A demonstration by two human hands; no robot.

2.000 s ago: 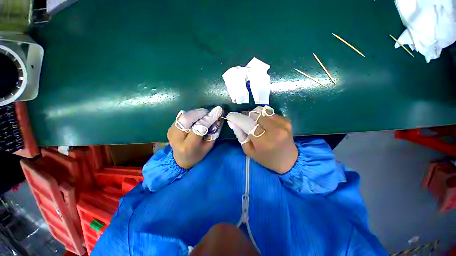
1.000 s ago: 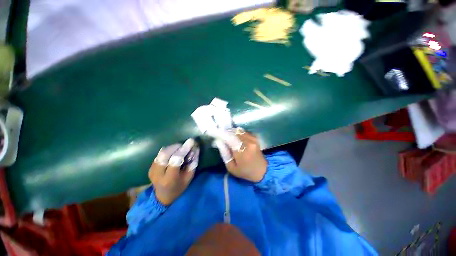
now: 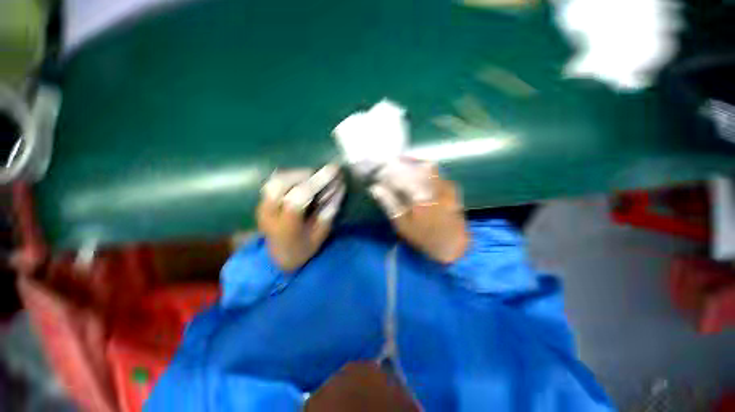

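Note:
The view is blurred. My left hand [image 3: 300, 211], with white finger cots, is closed around a small dark part [image 3: 317, 201], mostly hidden between the fingers, at the bench's front edge. My right hand [image 3: 421, 208], also in white finger cots, is beside it, with its fingertips at the lower edge of the white wipes [image 3: 372, 135] on the bench. Blur hides whether the right fingers grip a wipe or a toothpick. Several pale toothpicks [image 3: 506, 80] lie right of the wipes.
The glossy green bench [image 3: 201, 105] runs across the view. A crumpled white pile [image 3: 624, 40] is at the upper right. A rounded white device [image 3: 36, 133] is at the far left. Red crates [image 3: 157, 322] stand below left, and red stools [image 3: 665, 217] below right.
Since two seconds ago, my right hand has come away from the part in my left hand and moved to the wipes. The camera view swung right, then partly back.

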